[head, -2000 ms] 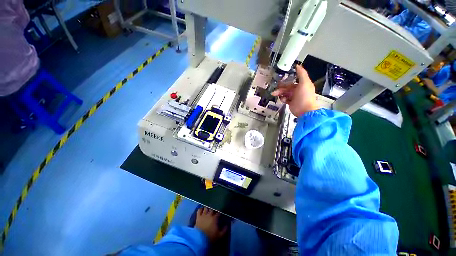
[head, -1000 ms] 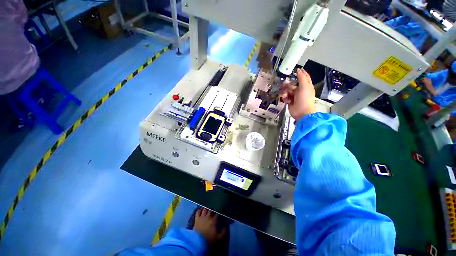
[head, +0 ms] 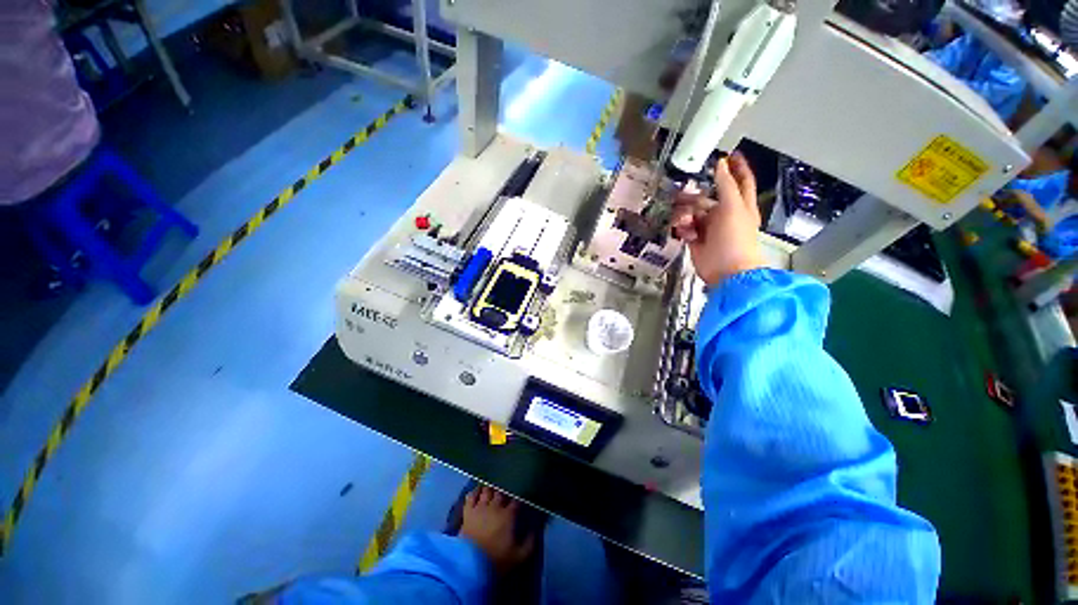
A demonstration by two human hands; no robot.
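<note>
My right hand is at the lower end of the white electric screwdriver head, its fingertips by the metal tip above the pinkish-beige block. The fingers partly hide the tip, and whether they grip it is unclear. A phone housing with a cream frame and dark window lies in the left fixture, beside a blue clamp. The right fixture is partly hidden by my right sleeve. My left hand is low, below the machine's front edge; its grip is unclear.
A white cup stands on the machine bed, with a lit touchscreen in front. Loose handsets lie on the green bench at right. A black tray is behind the gantry. A person in pink is at far left.
My right hand stays by the screwdriver tip with only small finger shifts. The red handset on the green bench is nearer, and another at the lower right is out of view. The view shifted slightly.
</note>
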